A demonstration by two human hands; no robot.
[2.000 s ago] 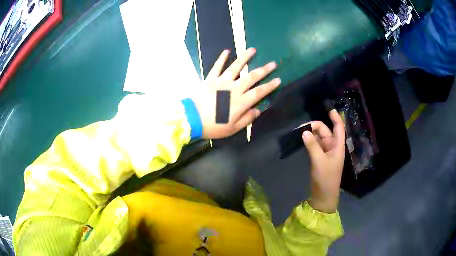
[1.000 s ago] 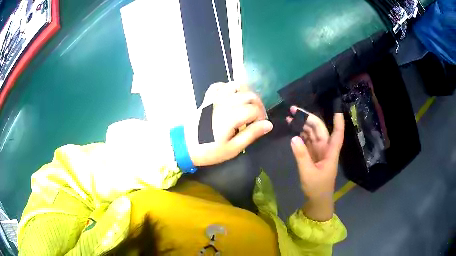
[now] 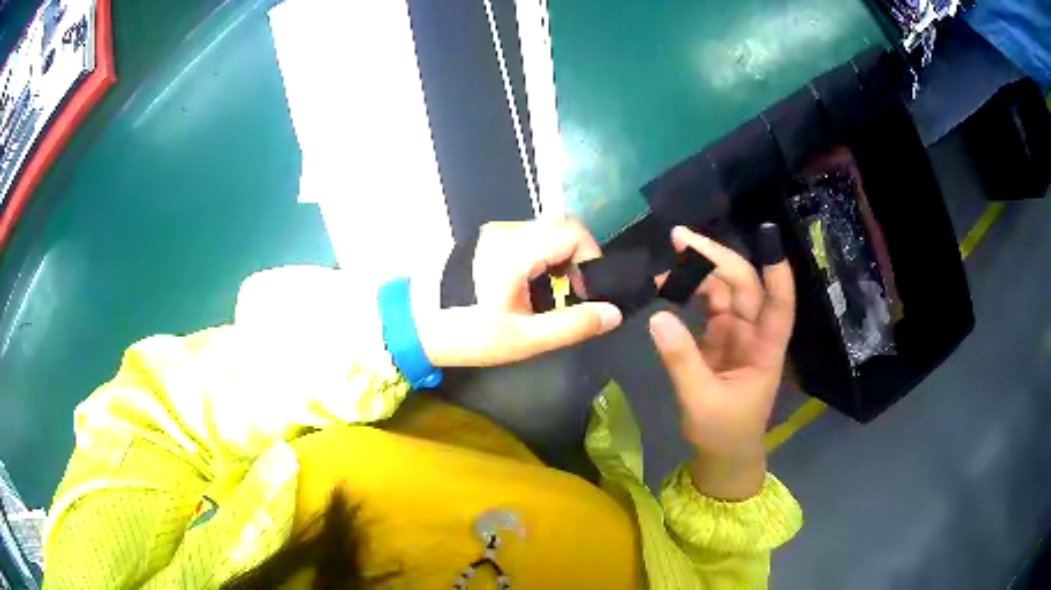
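Observation:
My left hand (image 3: 507,302), with a blue wrist band (image 3: 403,332), is curled with thumb and index finger around the near end of a black tape piece (image 3: 617,282). Another black tape piece (image 3: 458,274) lies on its back. My right hand (image 3: 732,352) is just to the right, palm up, fingers spread and thumb apart. A small black tape piece (image 3: 688,277) clings to its fingers, and another (image 3: 770,244) covers a fingertip. Long black strips (image 3: 467,115) with pale edges lie beside a white sheet (image 3: 357,115) on the green surface (image 3: 657,104).
A black bin (image 3: 922,277) with plastic-wrapped parts (image 3: 853,277) stands at the right, black strips along its near rim. A cable bundle (image 3: 916,35) and blue plastic (image 3: 1014,35) are at the upper right. A red-edged panel (image 3: 58,104) is at the upper left.
My left hand went from lying flat over the strips to curled, drawing back towards me. A black tape piece now shows between my hands. A dark piece now shows on my right fingertip.

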